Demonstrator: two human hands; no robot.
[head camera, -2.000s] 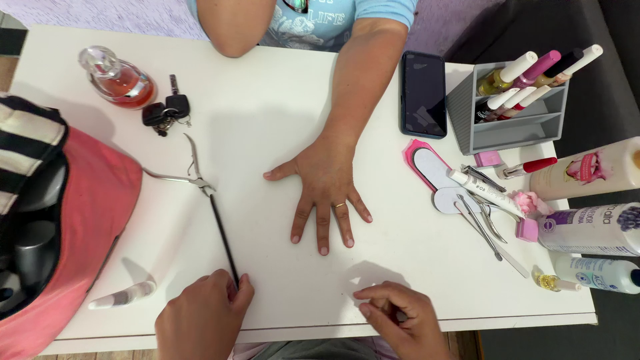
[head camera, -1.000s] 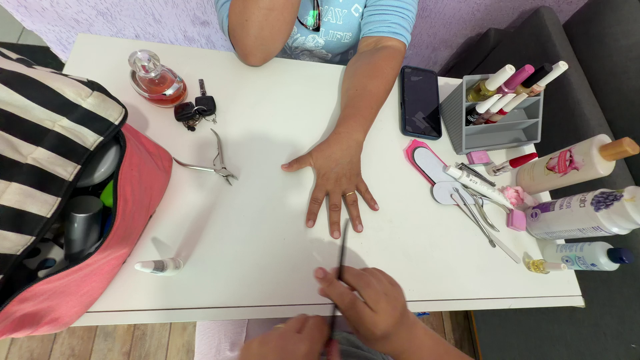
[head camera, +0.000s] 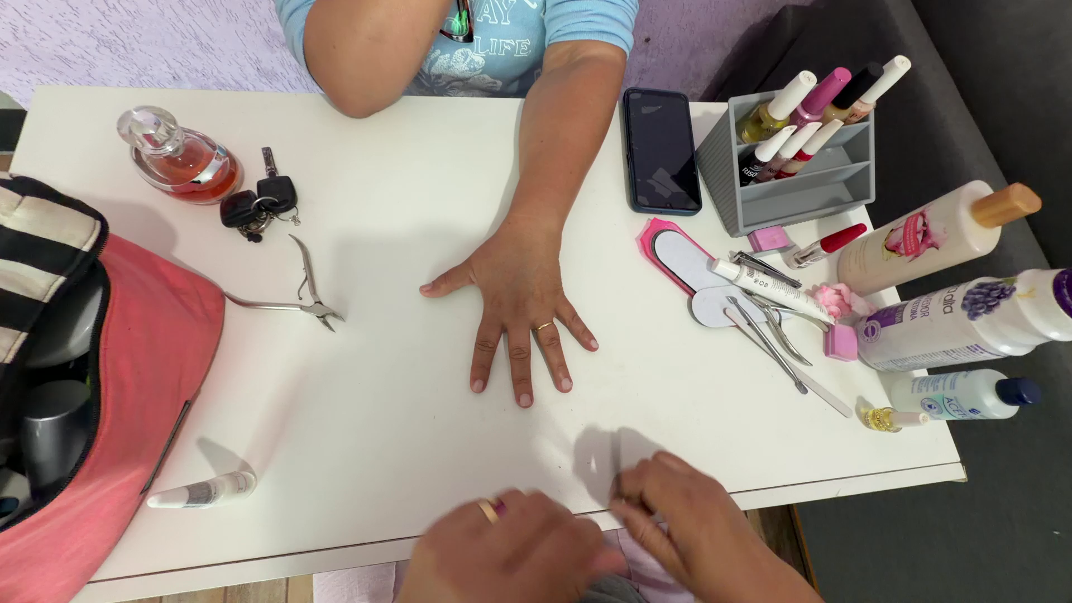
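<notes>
My left hand (head camera: 511, 544), blurred and wearing a ring, is over the near table edge; whether it holds anything cannot be told. Just right of it, my right hand (head camera: 691, 523) pinches a thin dark item (head camera: 618, 486), seen nearly end-on. Beyond them, another person's hand (head camera: 519, 293) lies palm down with fingers spread, a ring on one finger. Metal cuticle nippers (head camera: 314, 308) lie left of that hand. A thin dark stick (head camera: 167, 444) rests against the pink bag (head camera: 159, 335). Near it lies a white-capped bottle (head camera: 205, 490).
A perfume bottle (head camera: 188, 163) and keys (head camera: 264, 201) are at the far left. At right are a phone (head camera: 662, 151), a grey organizer (head camera: 804, 197) with several nail polishes, nail files (head camera: 687, 260), a cuticle pusher (head camera: 766, 343), pink blocks (head camera: 841, 342) and lotion bottles (head camera: 921, 239).
My hands came together around a thin dark stick one second ago; now they are slightly apart, lower right. A dark stick now rests by the bag, where none showed before.
</notes>
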